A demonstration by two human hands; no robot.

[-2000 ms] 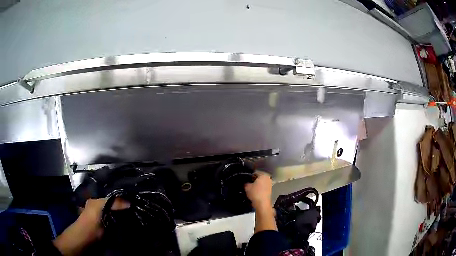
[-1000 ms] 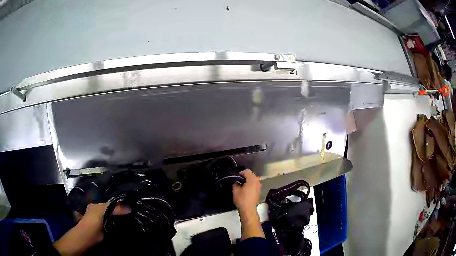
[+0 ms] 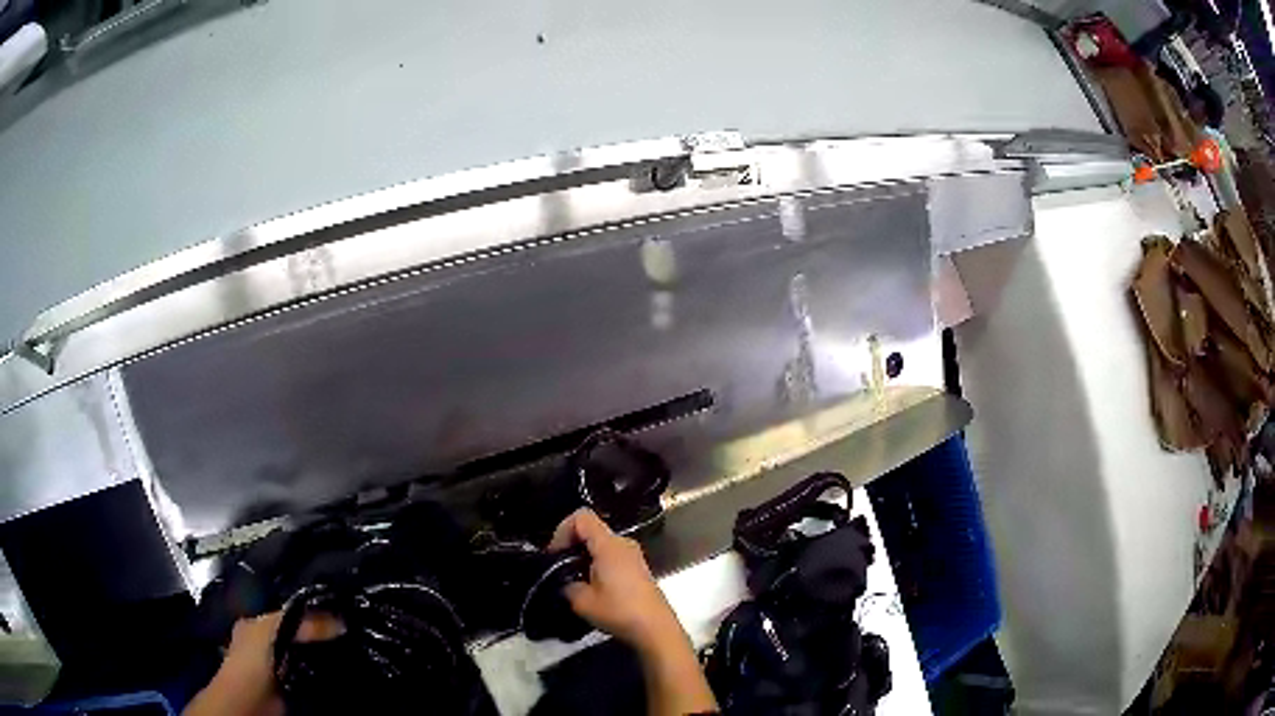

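My left hand [image 3: 259, 655] is at the lower left, gripping a thick bundle of black sewn pieces [image 3: 375, 646] with pale edge lines; its fingers are partly hidden in the bundle. My right hand [image 3: 604, 576] is right of the bundle, its fingers closed on a black piece [image 3: 555, 599] with a pale curved edge. A looped black piece [image 3: 620, 476] lies on the grey metal shelf [image 3: 420, 378] just above my right hand. More black pieces lie along the shelf's front edge between my hands, hard to tell apart.
A black heap [image 3: 804, 616] lies on the white tabletop [image 3: 895, 636] at the lower right. A blue crate [image 3: 940, 553] stands beyond it. A pale conveyor [image 3: 490, 84] runs behind the shelf. Brown pieces [image 3: 1196, 343] lie on a bench at far right. Another blue crate's edge [image 3: 98, 704] shows at lower left.
My right hand has moved down and left with a black piece, away from the looped piece on the shelf. My left hand still holds the bundle. The view has tilted and shifted.
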